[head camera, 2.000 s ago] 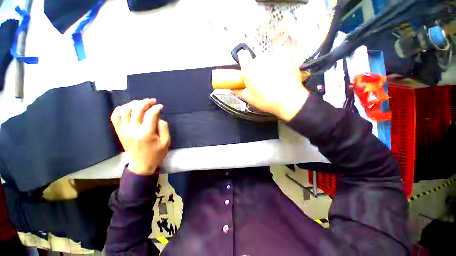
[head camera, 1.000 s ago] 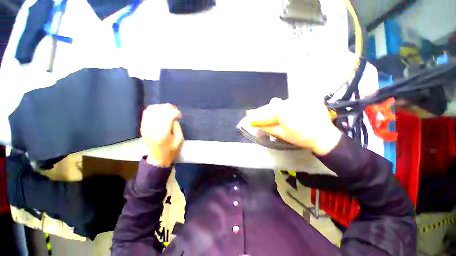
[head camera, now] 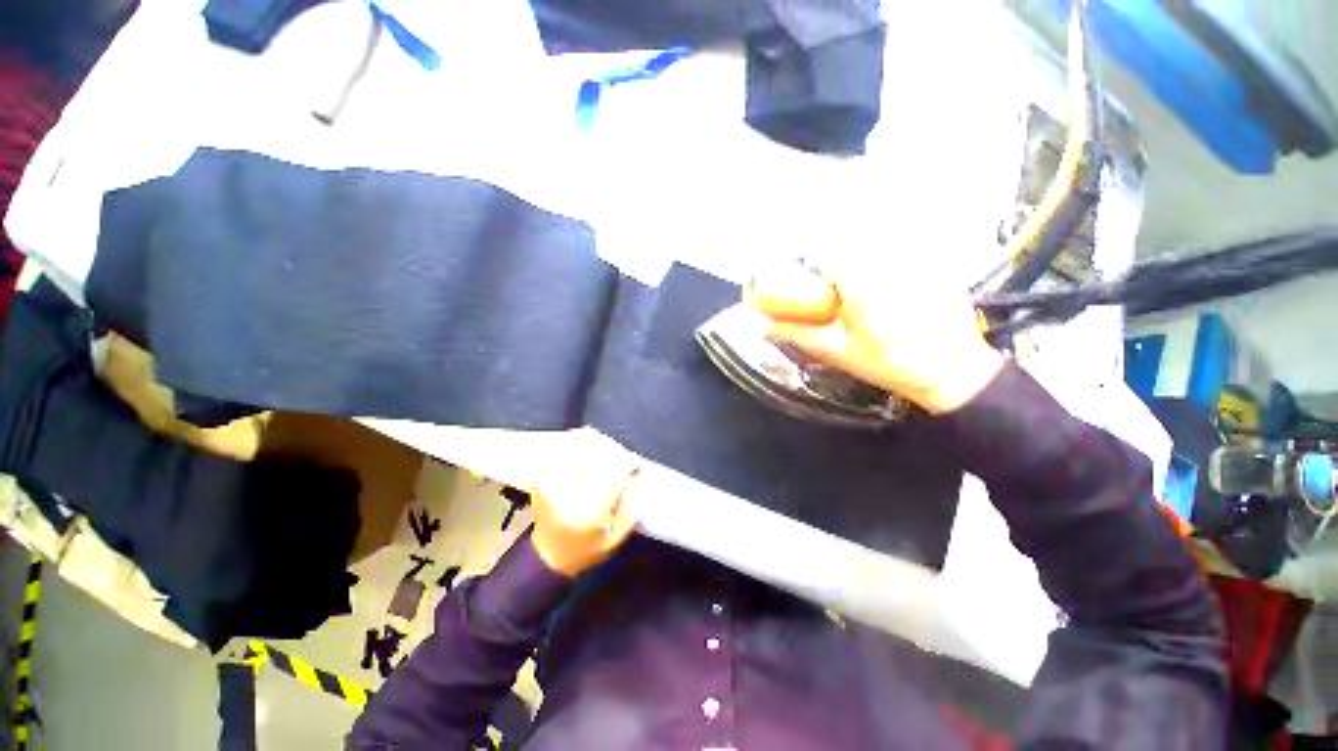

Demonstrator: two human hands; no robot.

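A dark fabric panel (head camera: 822, 477) lies in front of me along the near edge of the white table. A steam iron (head camera: 785, 367) with a silver pointed body rests on it, and its tip points left. My right hand (head camera: 895, 335) is closed around the iron's handle. My left hand (head camera: 584, 514) is at the near table edge, over the panel's lower left border; its fingers are partly washed out, and whether they pinch the cloth cannot be told. Wider dark finished pieces (head camera: 367, 294) lie at the left and overlap the table edge.
Dark bundles (head camera: 814, 74) and blue ribbon (head camera: 631, 77) lie at the far side. The iron's black cable and yellow hose (head camera: 1079, 191) run off at the right. Dark hanging pieces (head camera: 220, 528) cover cardboard below the left edge. A red crate (head camera: 1247, 631) stands at lower right.
The view has turned and shifted left. The iron first moved nearer the panel's front edge and now sits near its upper part. My left hand has moved off the panel's top to the table edge.
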